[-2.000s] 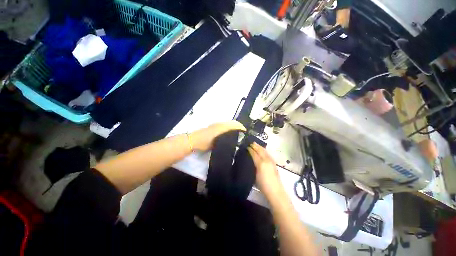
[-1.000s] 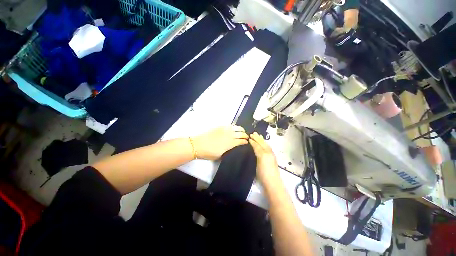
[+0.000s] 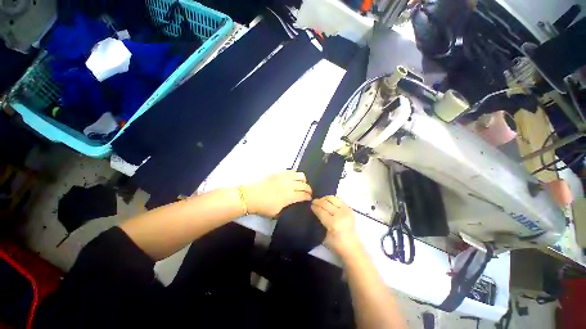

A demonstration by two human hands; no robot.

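Note:
A long dark fabric strip (image 3: 329,122) runs from the back of the white table, past the needle area, down to my lap. My left hand (image 3: 277,194) grips its left edge in front of the needle area. My right hand (image 3: 334,220) pinches the cloth just to the right, fingertips close to the left hand's. The off-white sewing machine (image 3: 450,154) stands at the right; its head is beside the strip. The presser foot is too small to make out.
Spare dark strips (image 3: 212,96) lie on the table's left side. A turquoise basket (image 3: 61,136) with blue cloth is at upper left. Black-handled scissors (image 3: 399,241) lie beside the machine. A dark scrap (image 3: 87,205) is on the floor, with red plastic (image 3: 32,270) at lower left.
Both hands have moved down along the strip, toward me and away from the needle. More dark cloth shows between them and the machine. A person's hand at the upper right is no longer seen.

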